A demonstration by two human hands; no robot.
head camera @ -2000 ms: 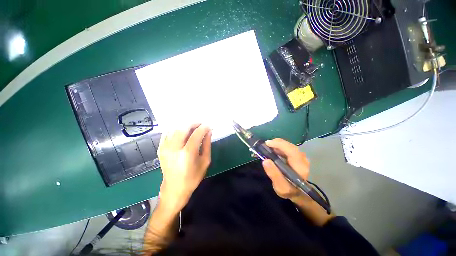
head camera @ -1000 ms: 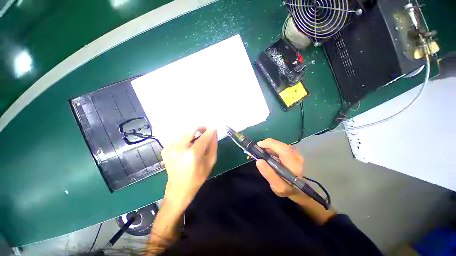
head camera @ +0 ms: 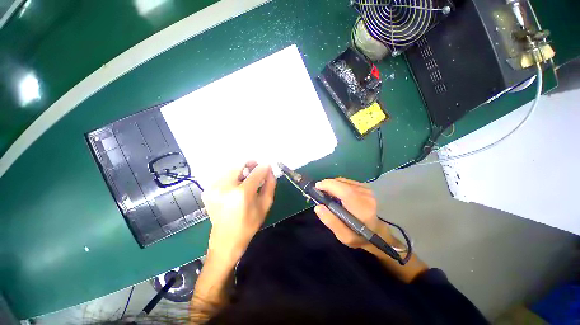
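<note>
A white solar panel (head camera: pixel 254 105), face down, lies over the right part of a black plastic back cover (head camera: pixel 137 159) on the bench. A thin black lead wire (head camera: pixel 186 179) runs from the cover's oval centre to my left hand (head camera: pixel 238 200). My left hand pinches the wire at the panel's near edge; its end is hidden by my fingers. My right hand (head camera: pixel 348 212) holds the dark soldering iron (head camera: pixel 340 211) like a pen, its tip at the panel's near edge beside my left fingertips. Whether the tip touches is not clear.
Right of the panel is an iron stand (head camera: pixel 350 79) with a yellow sponge (head camera: pixel 368 119). Beyond are a round fan (head camera: pixel 397 22) and a large black box (head camera: pixel 455 63) with a pale hose (head camera: pixel 533 120). The green bench (head camera: pixel 57 209) has a raised pale strip (head camera: pixel 95 76) at the back.
The iron's tip has moved left, close to my left fingers. My left hand has taken hold of the wire. The whole view has shifted slightly.
</note>
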